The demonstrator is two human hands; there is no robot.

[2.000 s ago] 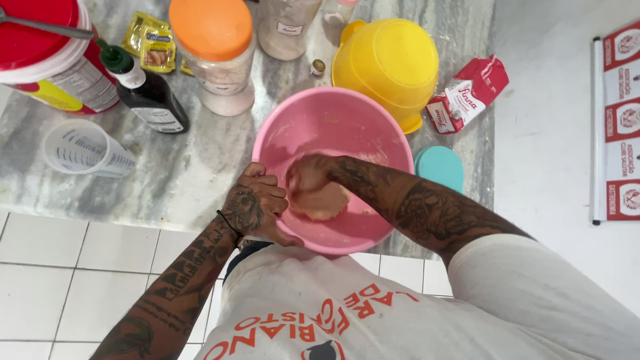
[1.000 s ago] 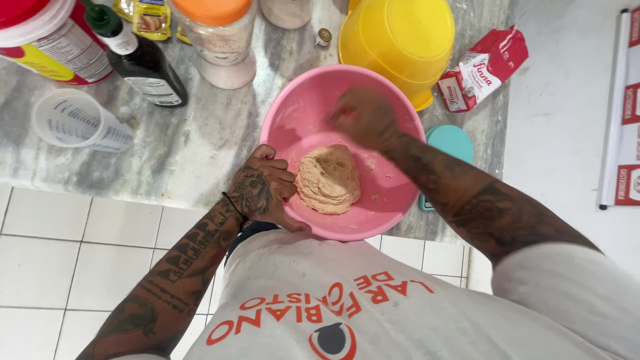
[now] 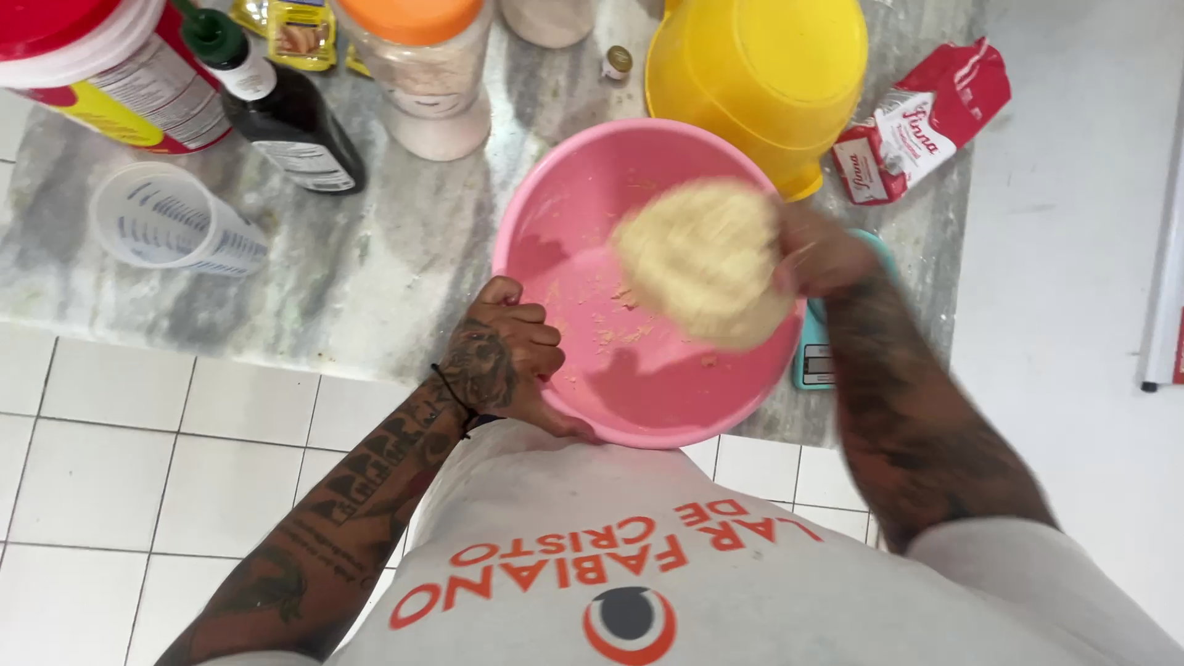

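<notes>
A pink plastic bowl point(image 3: 592, 370) stands at the marble counter's front edge, close to my body. My left hand point(image 3: 518, 356) grips its left rim. My right hand point(image 3: 823, 250), blurred by motion, holds a lump of pale dough point(image 3: 708, 259) by its right side, above the bowl. Small dough crumbs lie on the bowl's bottom and walls. The fingertips of my right hand are partly hidden by the dough.
Behind the bowl is an upturned yellow plastic container point(image 3: 768, 83), with a red and white flour packet point(image 3: 925, 120) beside it. A turquoise kitchen scale point(image 3: 816, 356) sits at right. Leftward are a measuring cup point(image 3: 176, 222), dark bottle point(image 3: 291, 125), orange-lidded jar point(image 3: 416, 74) and bucket point(image 3: 139, 83).
My right hand has taken hold of the dough, which lay on the bowl's bottom one second ago, and lifted it. My left hand stays on the rim.
</notes>
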